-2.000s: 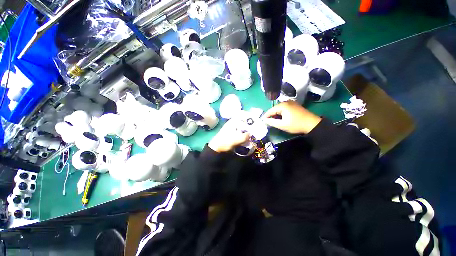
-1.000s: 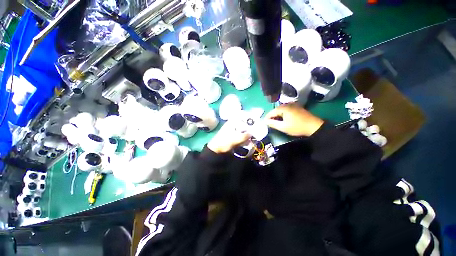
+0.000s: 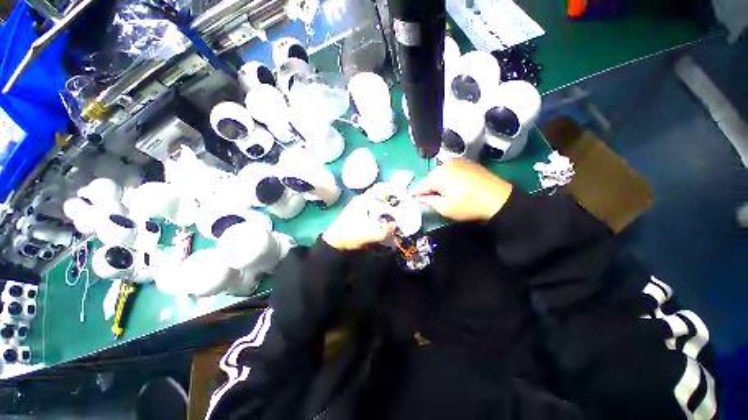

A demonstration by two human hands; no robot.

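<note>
My left hand (image 3: 354,230) holds a white rounded camera housing (image 3: 403,215) at the bench's front edge. A wire harness (image 3: 417,250) with red, yellow and dark leads and small connectors hangs below the housing. My right hand (image 3: 469,193) is at the right of the housing, thumb and fingertips pinched close to its upper right side. A thin reddish thing shows at the fingertips, too small to name. A loose white shell (image 3: 359,168) lies on the green bench just behind the housing.
A black cylinder (image 3: 420,82) hangs over the bench behind my hands. White camera units (image 3: 228,234) crowd the left; more (image 3: 502,119) stand at right. A yellow knife (image 3: 122,309) lies far left. White connectors (image 3: 554,171) sit at the right edge, near a cardboard box (image 3: 611,180).
The whole view has shifted, so the bench appears further left. The held housing looks tilted differently, and my right fingertips now point at its upper side with a thin reddish thing showing.
</note>
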